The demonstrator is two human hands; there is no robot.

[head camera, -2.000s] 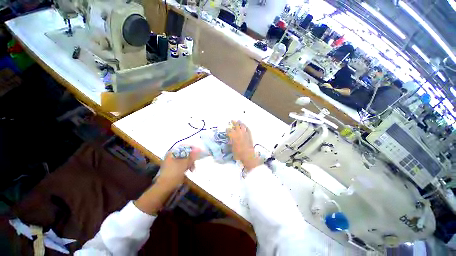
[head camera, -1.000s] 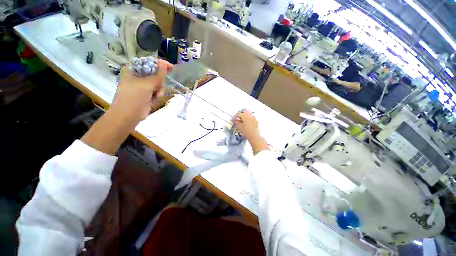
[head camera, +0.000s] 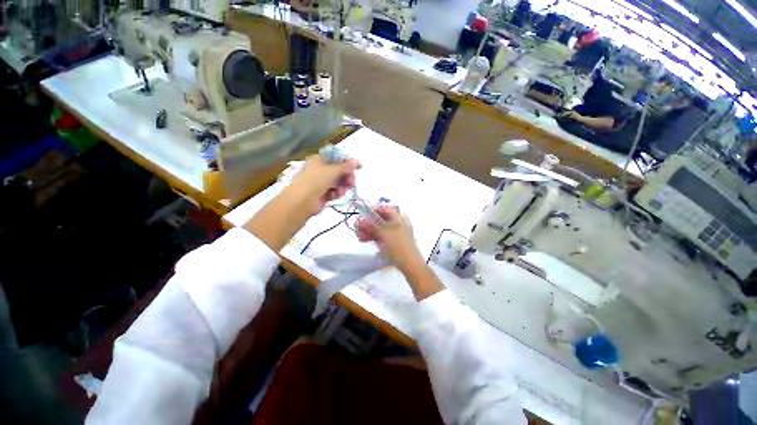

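Note:
My left hand point(head camera: 325, 178) is closed on a bundle of light grey fabric pieces point(head camera: 334, 154), whose pale ends show above the fist. My right hand point(head camera: 387, 229) is just to its right, with fingers bent around grey fabric strips point(head camera: 362, 207) that run between the two hands. A flat pale grey band point(head camera: 353, 266) lies on the white table point(head camera: 408, 168) below my hands, one end hanging over the front edge. A dark cord point(head camera: 322, 234) lies curled on the table beside my hands, partly hidden by them.
A large cream sewing machine point(head camera: 573, 224) stands at the right, with a blue round object point(head camera: 596, 352) on it. Another machine point(head camera: 199, 66) and thread spools point(head camera: 307, 90) are at the upper left, behind a clear plastic guard point(head camera: 278, 154). A person point(head camera: 610, 116) sits at the back.
My left hand swung out to the upper left with the bundle, then came back down beside my right hand. The grey pile under my right hand no longer shows on the table.

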